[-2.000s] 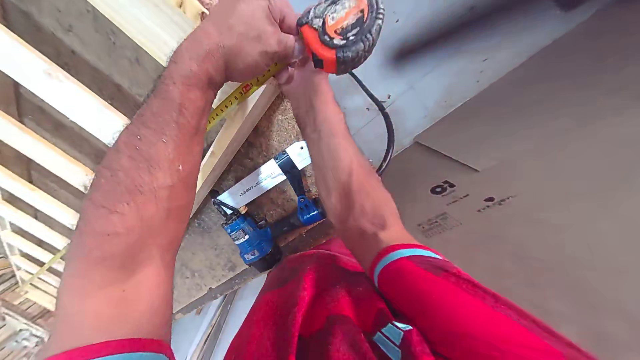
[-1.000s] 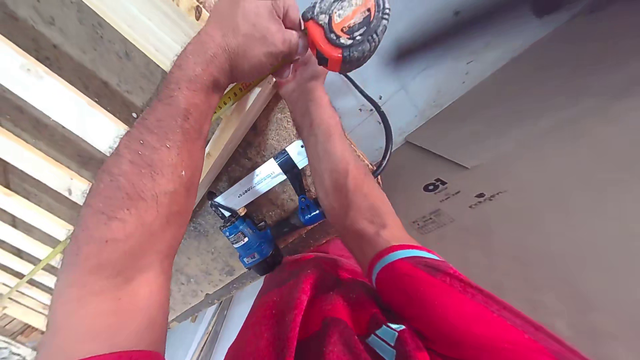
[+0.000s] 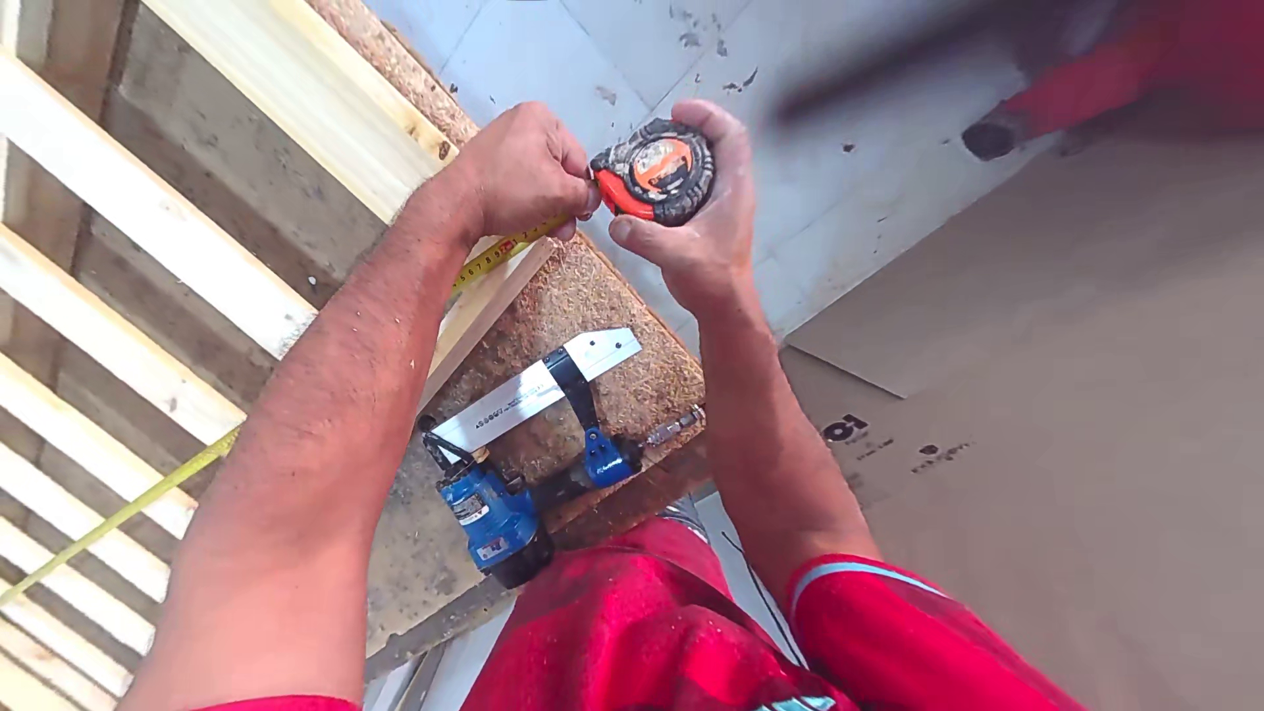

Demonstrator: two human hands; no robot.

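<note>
My right hand (image 3: 716,188) grips the black and orange tape measure case (image 3: 662,173), thumb below and fingers over the top. Beside the case mouth, my left hand (image 3: 528,173) pinches the yellow tape blade (image 3: 499,254) near a wooden batten's end (image 3: 489,306). The blade passes behind my left forearm and shows again across the slats at the lower left. A blue and black pneumatic nailer (image 3: 494,523) with a silver magazine (image 3: 523,400) lies on the chipboard (image 3: 612,296) below my hands.
Several pale wooden slats (image 3: 148,197) stand in a row on the left. Cardboard sheets (image 3: 1037,395) cover the right side. Tiled floor (image 3: 632,59) lies beyond the board. A blurred red shape (image 3: 1096,89) and a dark bar are at the upper right.
My right hand now grips the tape case farther from my left fingers; before, both hands were close together beside it. A blurred red shape has appeared at the upper right. The view has shifted.
</note>
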